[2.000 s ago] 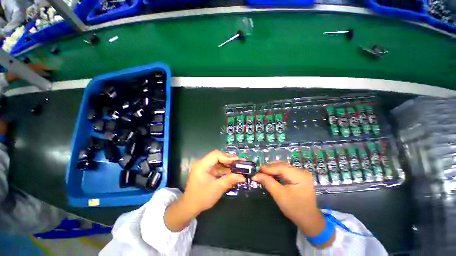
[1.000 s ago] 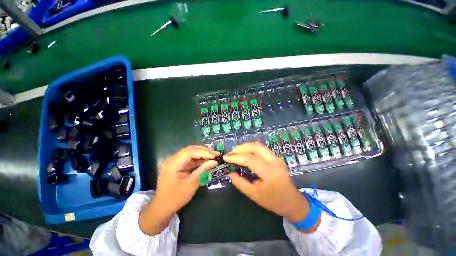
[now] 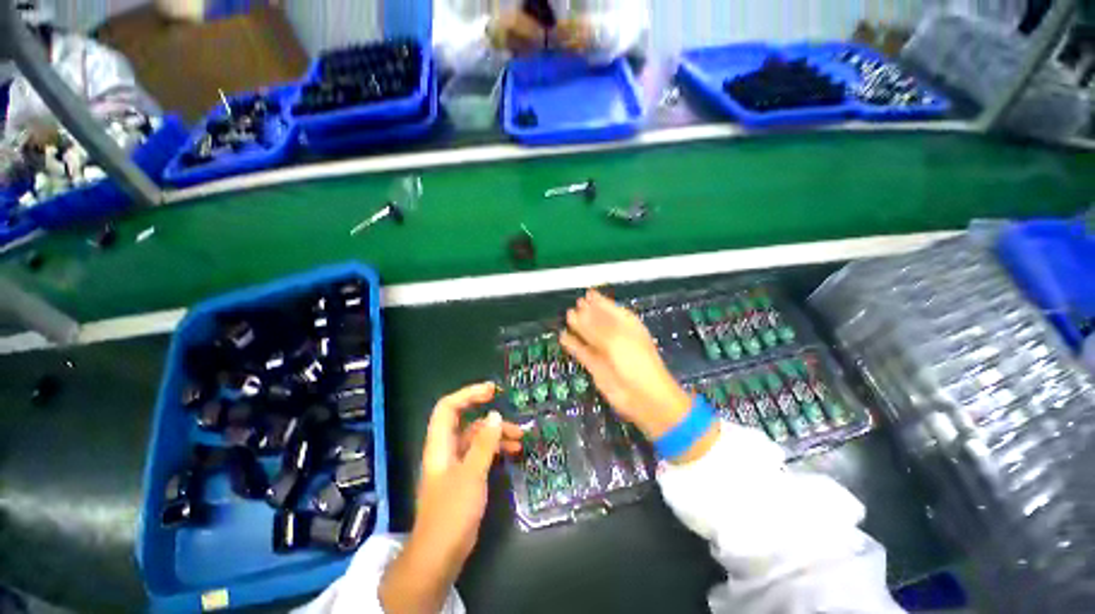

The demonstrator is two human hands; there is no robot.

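Note:
A clear blister tray (image 3: 579,513) lies on the bench with rows of green circuit boards (image 3: 555,474); some slots hold no board. My left hand (image 3: 454,480) is at the tray's left edge, fingers apart, with nothing seen held in it. My right hand (image 3: 624,366) is palm down over the tray's upper row, and its fingers cover part of that row; whether it grips anything is hidden. A dark, blurred piece (image 3: 520,248) lies on the near side of the belt.
A blue bin (image 3: 160,480) of black housings stands at left. Stacked clear trays (image 3: 961,396) stand at right, beside a blue tub (image 3: 1057,276). The green conveyor belt (image 3: 720,192) carries scattered small parts. Across it are blue bins (image 3: 574,126) and a person's hands (image 3: 546,30).
The black housing and board pieces seen between my fingers are gone from them. My hands have moved apart, the right up over the tray. A dark piece now shows on the belt. The view has tilted up.

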